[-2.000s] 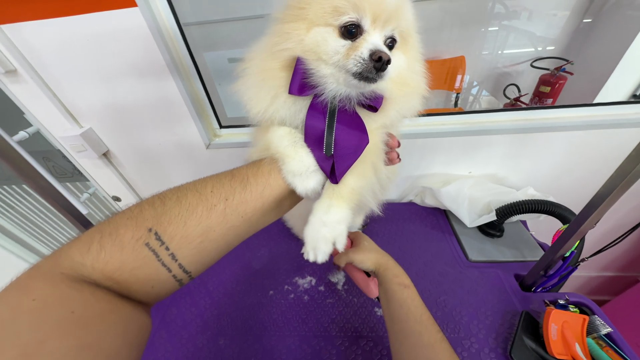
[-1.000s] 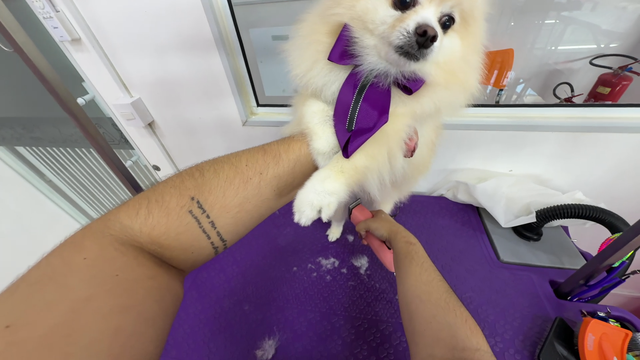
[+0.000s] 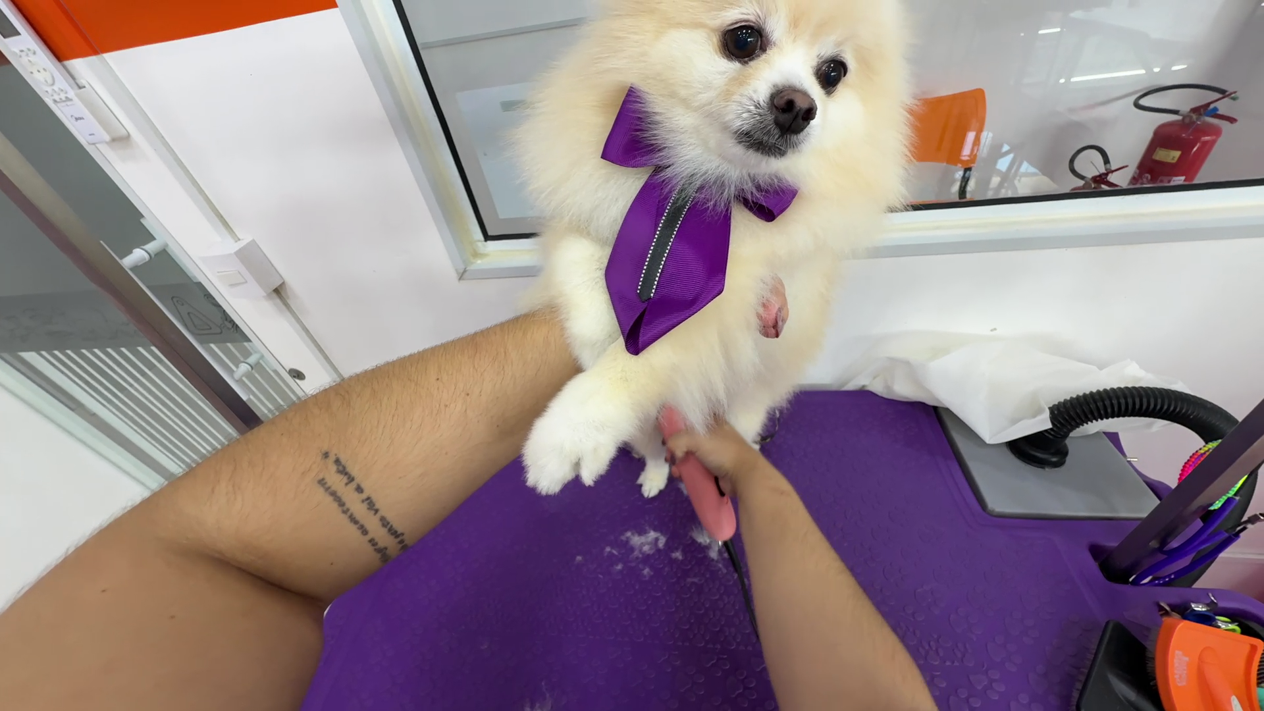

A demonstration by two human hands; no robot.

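A cream-coloured Pomeranian dog (image 3: 810, 227) is held upright on its hind legs, a purple ribbon bow tie (image 3: 671, 257) at its neck. My left arm passes behind its forelegs; the fingertips of my left hand (image 3: 774, 308) show at the dog's side, pressed into the fur, and the rest is hidden. My right hand (image 3: 713, 452) is closed around a pink corded hair clipper (image 3: 703, 494). The clipper's head is up against the fur of the dog's underside, its blade hidden. A white forepaw (image 3: 578, 434) hangs left of the clipper. Loose fur clippings (image 3: 644, 542) lie below.
The purple grooming table (image 3: 553, 612) has a grey plate (image 3: 1047, 474), a white cloth (image 3: 968, 385) and a black corrugated hose (image 3: 1136, 403) at right. A metal post (image 3: 1185, 504) stands beside scissors. An orange-backed brush (image 3: 1205, 667) is at lower right. Behind is a window frame (image 3: 1066, 222).
The clipper in my right hand has moved up against the dog's underside, its head now hidden by fur. The dog's face has turned more toward the camera since the earliest frame.
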